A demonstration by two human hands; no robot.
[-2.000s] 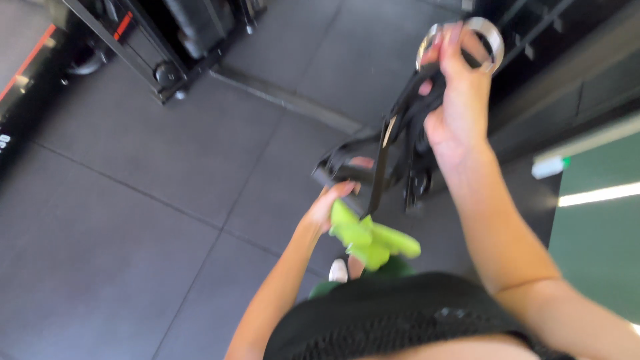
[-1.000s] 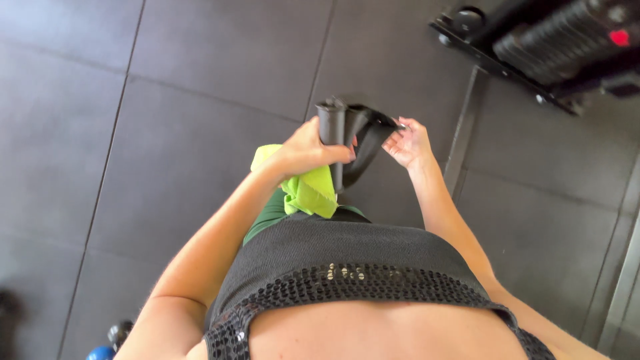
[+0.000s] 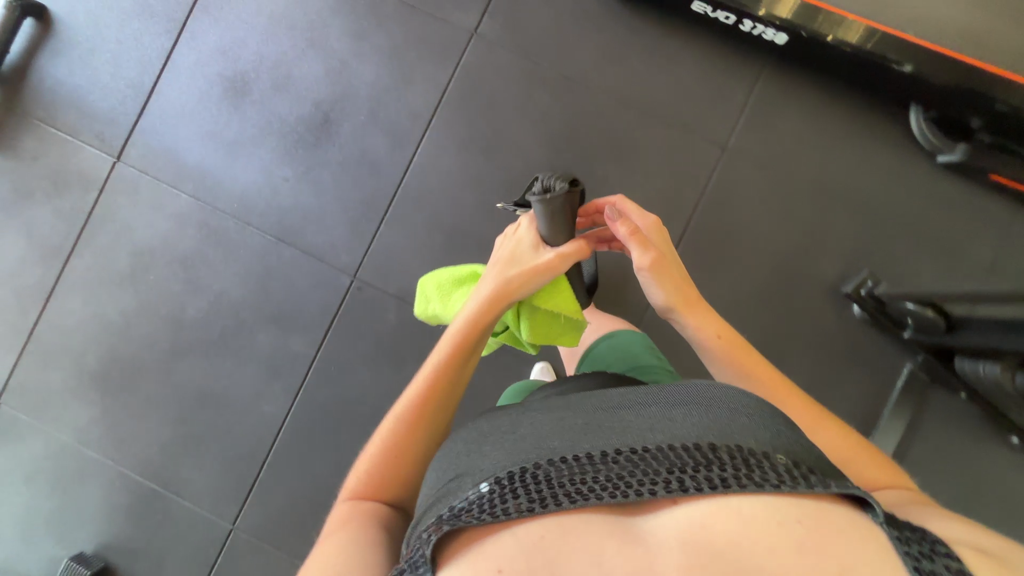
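Observation:
My left hand [image 3: 528, 260] is closed around a dark grey tubular handle [image 3: 554, 218] with black webbing strap folded about its top. A small metal buckle or ring [image 3: 513, 207] sticks out on the left of the bundle. Against the same hand and below its palm hangs a crumpled lime-green cloth [image 3: 544, 314]. My right hand [image 3: 636, 244] is at the bundle's right side, its fingers bent and touching or nearly touching the strap; whether they grip it is hidden. A loop of black strap [image 3: 590, 280] hangs below my left thumb.
Dark rubber floor tiles [image 3: 240, 240] lie beneath. At the upper right is a treadmill's black side rail [image 3: 840, 56] with an orange line. Black gym machine parts [image 3: 944, 320] stand at the right. A black machine foot [image 3: 22, 18] shows at the top left, a dark ridged object [image 3: 82, 564] at the bottom left.
The view has turned widely. Two seconds ago my right hand was raised, holding metal rings and straps; the straps now form a compact bundle in my left hand. My right hand has come in close to it.

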